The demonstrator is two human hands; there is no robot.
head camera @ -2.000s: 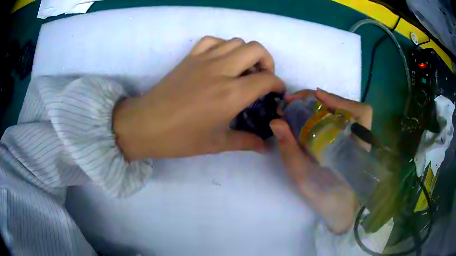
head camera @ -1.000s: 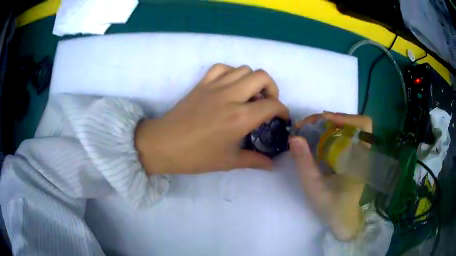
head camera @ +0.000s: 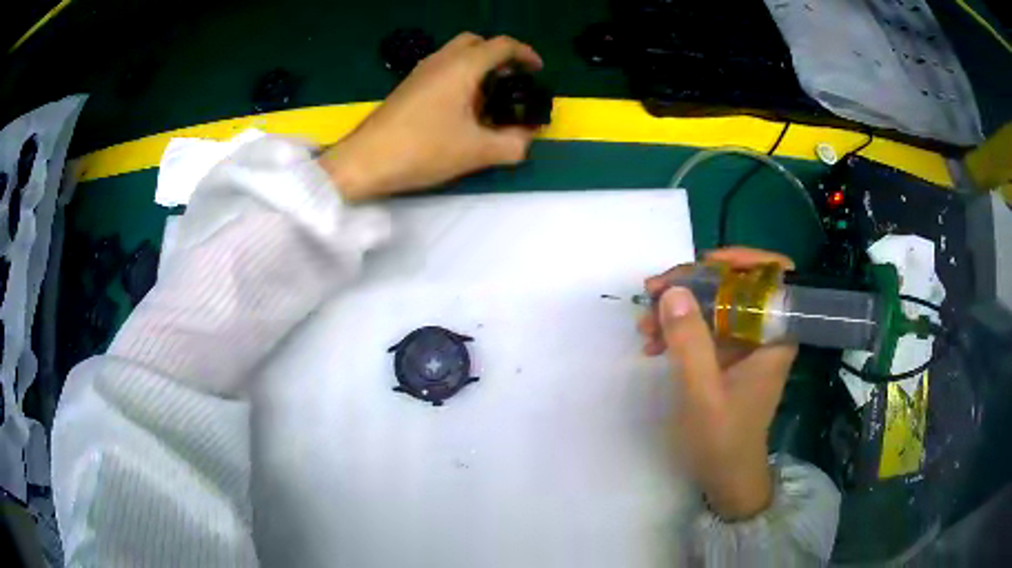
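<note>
My left hand (head camera: 444, 117) grips a black watch case (head camera: 514, 98) over the yellow stripe, beyond the foam pad (head camera: 555, 444). Another round black watch case (head camera: 433, 364) with short lugs lies on the pad, a small cross mark on it, touched by neither hand. My right hand (head camera: 724, 388) holds the clear dispensing syringe (head camera: 823, 314) nearly level above the pad's right side. It has an amber band, a green cap (head camera: 888, 318) at its rear, and its thin needle (head camera: 611, 297) points left.
White folded paper (head camera: 178, 172) lies at upper left. Loose black cases (head camera: 275, 89) lie beyond the yellow stripe (head camera: 599, 120) and at far left. A whitish tray (head camera: 33, 277) stands at the left edge, another (head camera: 877, 67) upper right. The controller (head camera: 849, 211) and air hose (head camera: 746, 152) are at right.
My left hand has moved up and away from the syringe to beyond the pad, holding a case. A case now shows on the pad. The needle is now visible, apart from any case. The view has shifted.
</note>
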